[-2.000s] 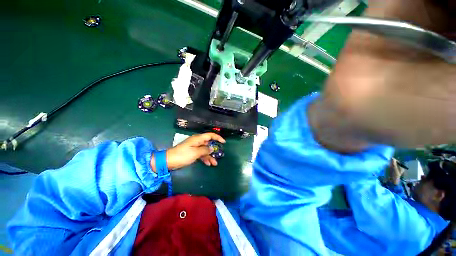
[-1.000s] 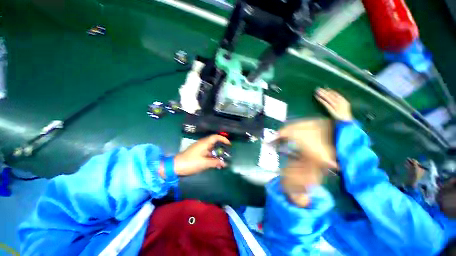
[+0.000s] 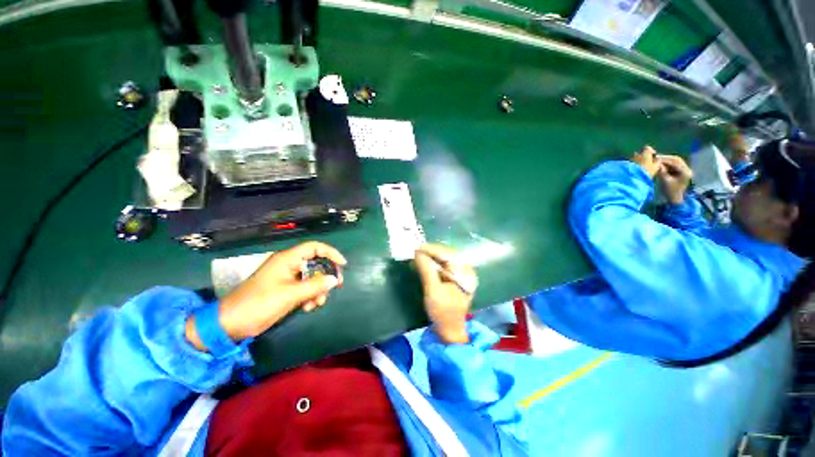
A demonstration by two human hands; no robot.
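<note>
My left hand [image 3: 273, 290] holds a round dark module [image 3: 320, 269] between thumb and fingers, just in front of the black fixture base [image 3: 268, 221]. My right hand [image 3: 447, 290] has its fingertips pinched at the lower end of a narrow white card [image 3: 400, 221] with small marks; whether a thin tool is in the fingers I cannot tell. The pale green press head [image 3: 255, 112] with its clear block stands over the base, which shows a glowing red display. A white pad [image 3: 238, 270] lies partly behind my left hand.
Other round modules lie left of the fixture [image 3: 135, 223] and toward the back [image 3: 364, 93]. A dotted white card [image 3: 382, 138] lies right of the base. A cream wad [image 3: 165, 152] and a black cable [image 3: 63, 183] are at left. A coworker in blue [image 3: 679, 259] sits at right.
My right hand has come down from the raised position near the lever to the narrow card. My left hand still holds the module. The view has swung right, showing more of the bench and the coworker.
</note>
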